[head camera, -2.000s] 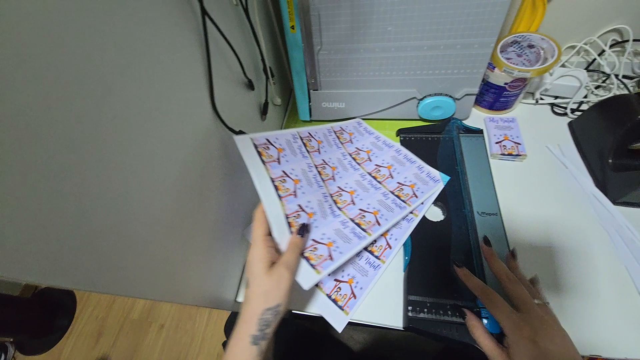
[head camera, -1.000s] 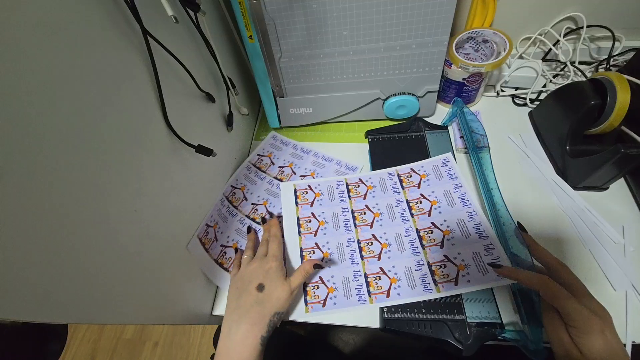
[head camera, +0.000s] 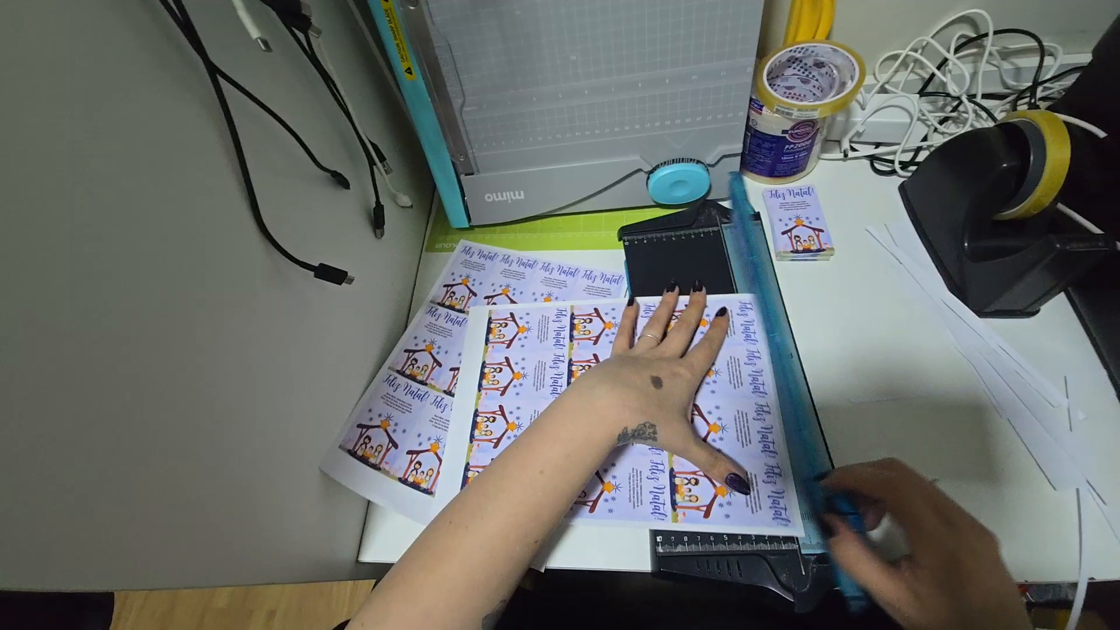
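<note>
A sheet printed with nativity cards (head camera: 525, 394) lies across a black paper trimmer (head camera: 678, 262). My left hand (head camera: 656, 385) is spread flat on this sheet, fingers apart, near its right part. The trimmer's translucent blue arm (head camera: 779, 350) lies along the sheet's right edge. My right hand (head camera: 910, 534), slightly blurred, has its fingers curled at the lower end of that arm. Another printed sheet (head camera: 394, 429) lies partly under the first, to the left. A small stack of cut cards (head camera: 798, 223) sits right of the trimmer's top end.
A larger grey trimmer (head camera: 604, 105) stands behind, with a green mat (head camera: 551, 232) at its base. Rolls of tape (head camera: 792, 114), tangled white cables (head camera: 945, 87) and a black tape dispenser (head camera: 989, 219) are at the right. Paper strips (head camera: 1006, 376) lie below the dispenser. Black cables (head camera: 245, 166) hang at the left.
My left hand has moved right, from the sheets' left side onto the top sheet. The blue arm, raised a second ago, is now down along the sheet's edge. The sheets, earlier held up, lie down.
</note>
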